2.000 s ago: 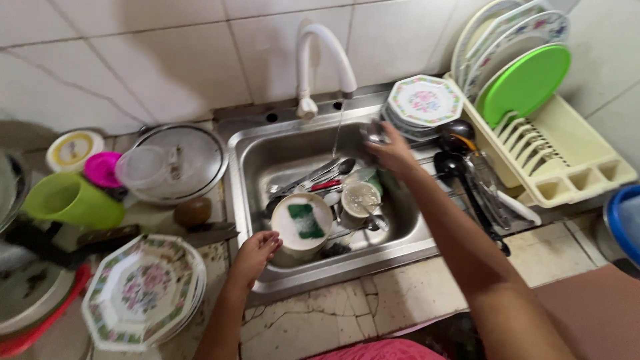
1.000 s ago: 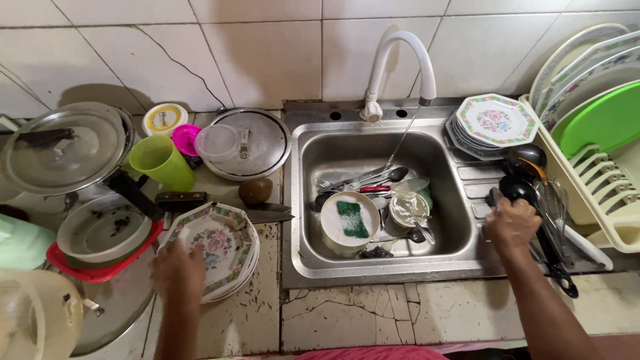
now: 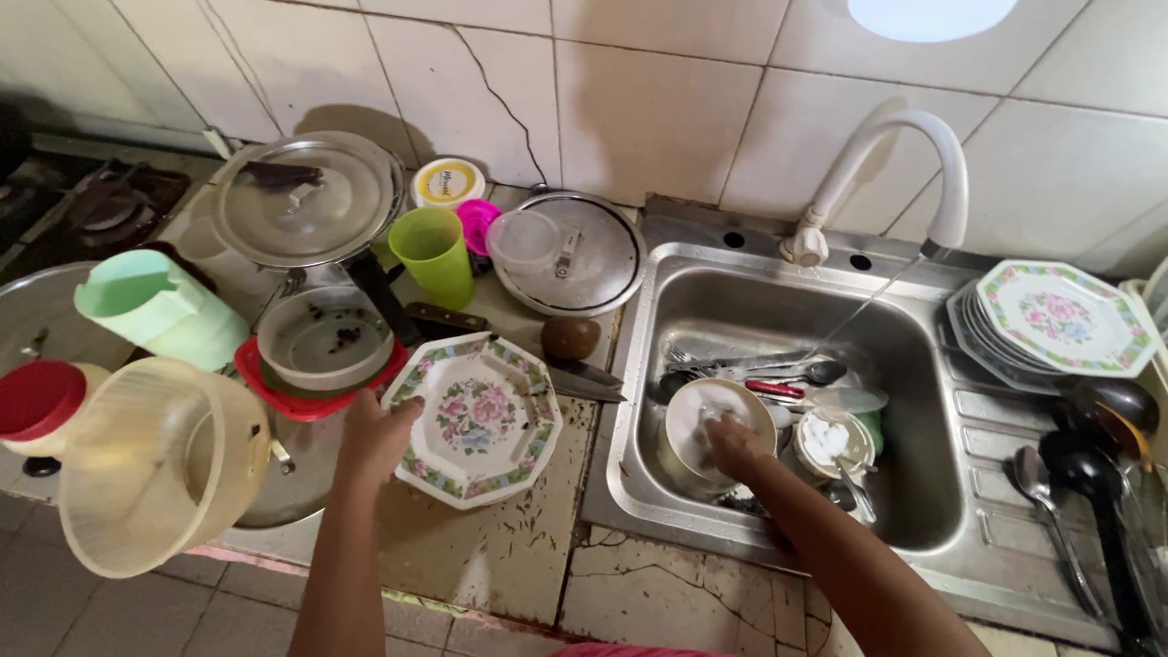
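Observation:
My left hand grips the left rim of an octagonal floral plate, which carries dark food scraps and lies on the counter left of the sink. My right hand reaches into a round tub of soapy water in the steel sink; its fingertips are in the suds, and whether they hold the sponge is hidden. Beside the tub stand a smaller white container with a spoon in it, a red-handled utensil and several pieces of cutlery. Water runs from the white faucet into the sink.
At left stand a lidded pan, a green cup, a translucent bowl and a mint pitcher. A knife lies between plate and sink. Stacked floral plates and black ladles sit on the drainboard.
My right hand has moved from the utensils on the drainboard into the soapy tub. My left hand has come onto the dirty plate's rim. The green sponge on the suds no longer shows. The view has swung left.

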